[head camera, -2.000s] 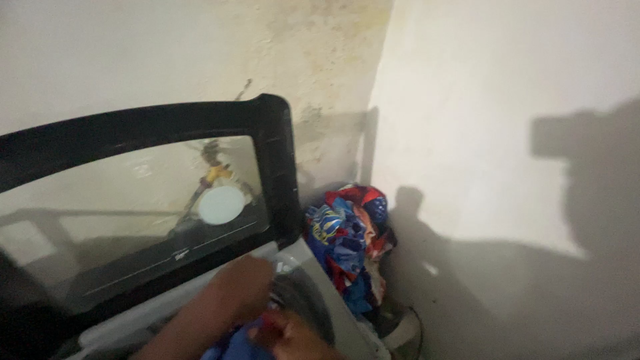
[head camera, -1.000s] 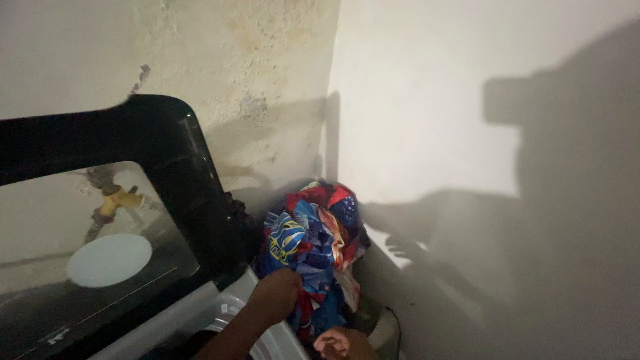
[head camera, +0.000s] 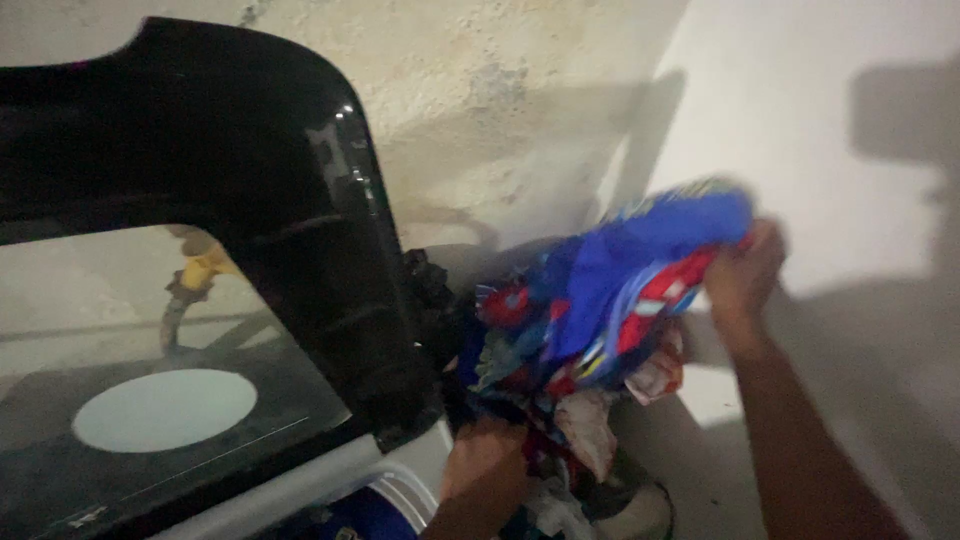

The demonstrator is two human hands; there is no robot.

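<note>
A blue and red printed cloth (head camera: 637, 255), blurred by motion, is lifted at its right end by my right hand (head camera: 746, 277), whose fingers are closed on it. My left hand (head camera: 487, 457) reaches into the lower left of the pile of crumpled colourful cloth (head camera: 510, 352); its fingers are hidden in the fabric, so its hold cannot be told. The pile stands in the corner, just right of a washing machine's raised black lid (head camera: 337, 262) with a clear window. Below the lid, dark blue fabric (head camera: 360, 517) lies inside the machine's round opening (head camera: 409, 495).
A stained wall (head camera: 465, 112) rises behind the lid and meets a pale wall (head camera: 765, 97) at the right. Through the lid window a yellow tap (head camera: 204, 270) shows. A thin dark cable (head camera: 667, 502) curves at the pile's base.
My right hand has moved up and right, raising the blue and red cloth off the pile. My left hand is now at the pile's lower left. The view has shifted closer.
</note>
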